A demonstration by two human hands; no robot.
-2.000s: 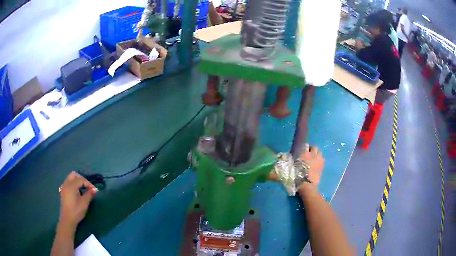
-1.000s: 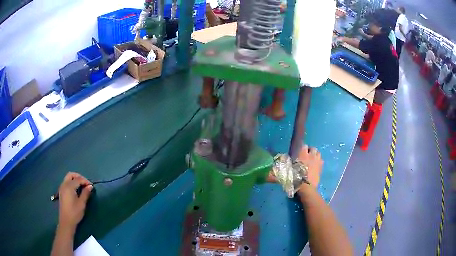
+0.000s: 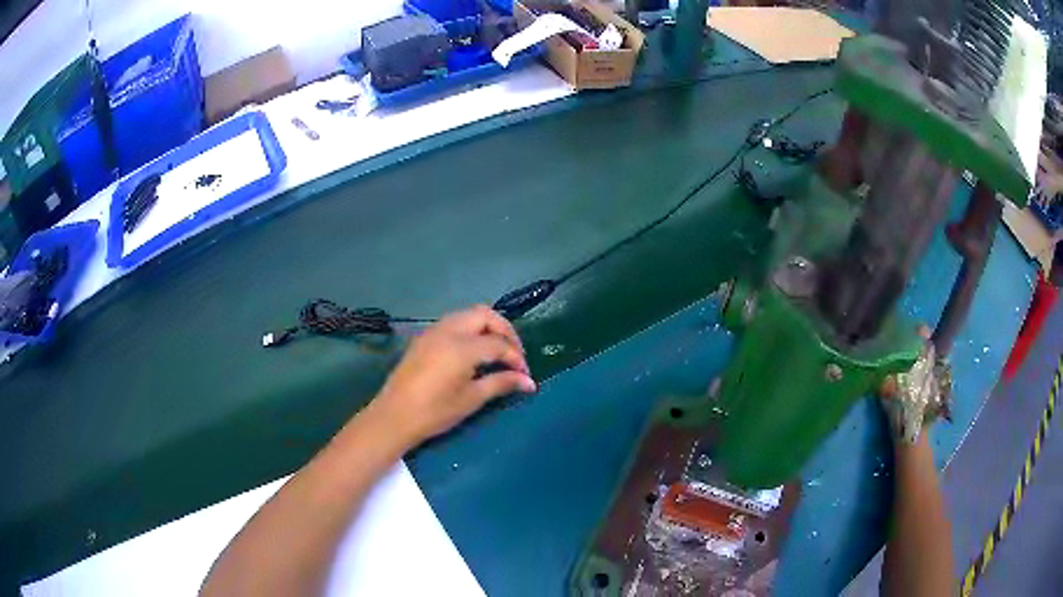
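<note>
A black cable lies on the dark green strip, with a tied bundle (image 3: 344, 317), a small plug end (image 3: 274, 339) at its left and a slim in-line housing (image 3: 525, 299). My left hand (image 3: 460, 367) is curled just below the housing, partly over the cord; whether it grips anything is unclear. The green press (image 3: 775, 397) stands at right, with its copper-orange fixture (image 3: 703, 511) holding no visible housing. My right hand (image 3: 907, 408) is at the film-wrapped lever hub (image 3: 921, 391), its fingers mostly hidden.
A white sheet (image 3: 402, 525) lies at lower left. A blue-rimmed tray (image 3: 274, 146) with small black parts, blue bins (image 3: 146, 99) and a cardboard box (image 3: 595, 64) are at the back. Another cable bundle (image 3: 793, 148) lies behind the press. The lever (image 3: 968, 268) is at right.
The view has swung left, so the press appears further right. My left hand has moved from the plug end to near the housing; the bundle now lies left of it. My right hand stays at the hub.
</note>
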